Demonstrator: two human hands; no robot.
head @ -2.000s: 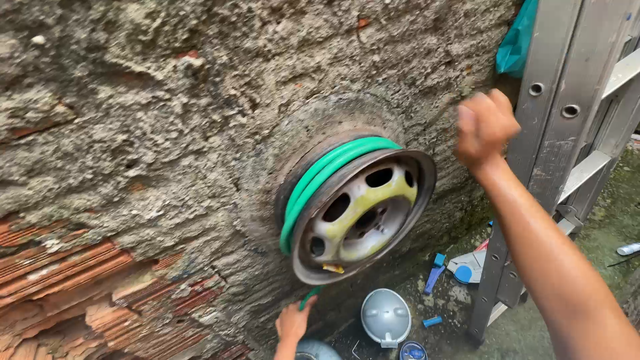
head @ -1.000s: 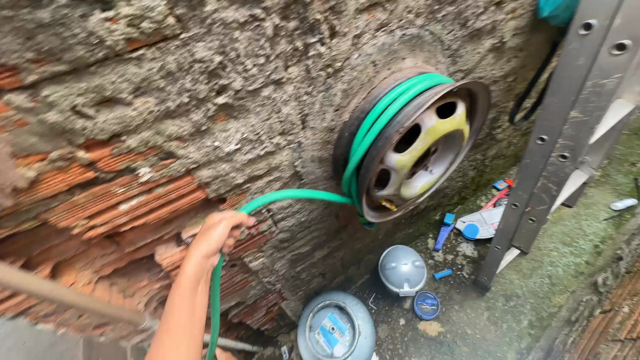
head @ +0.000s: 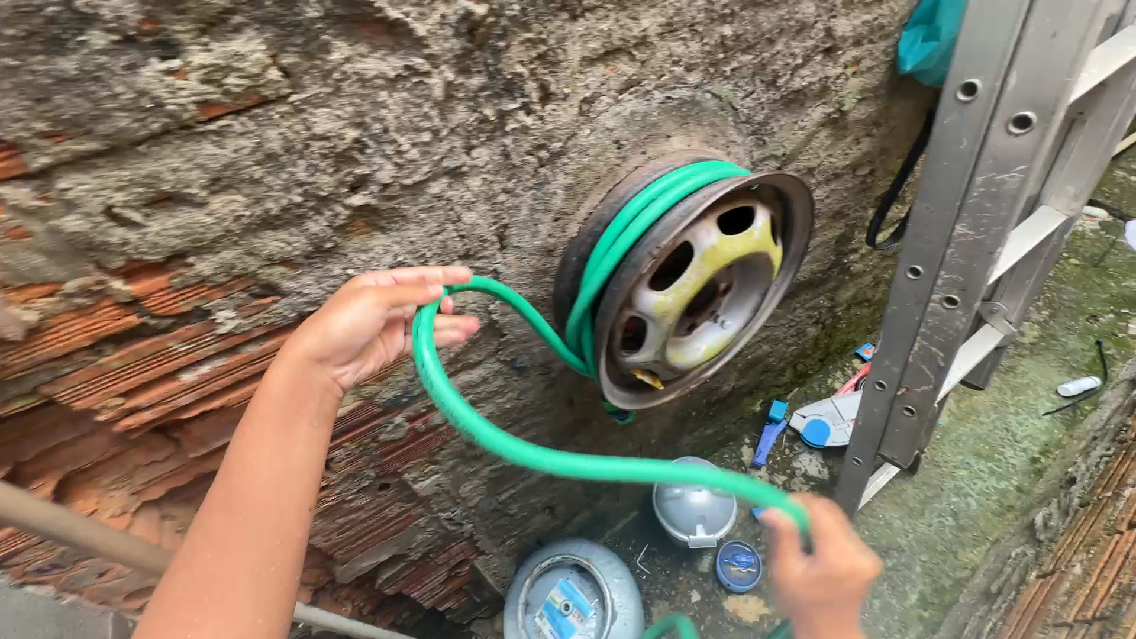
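A green hose (head: pixel 541 460) runs from a steel wheel rim (head: pixel 706 288) fixed to the rough wall, where a few turns of it lie in the rim's channel. My left hand (head: pixel 382 324), left of the rim, has the hose between thumb and fingers, and the hose bends downward there. From that bend it sweeps right to my right hand (head: pixel 821 559), blurred at the lower right, whose fingers are closed around it. More green hose shows at the bottom edge, partly out of view.
A metal ladder (head: pixel 963 222) stands at the right. Below are a gas cylinder (head: pixel 577 595), a silver domed container (head: pixel 695 506), a round blue container (head: pixel 738 566) and a blue tool (head: pixel 769 435). A pipe (head: pixel 80 528) crosses the lower left by broken bricks.
My right hand, out of view one second ago, now grips the hose at the lower right. My left hand still holds the hose, which now bends between both hands.
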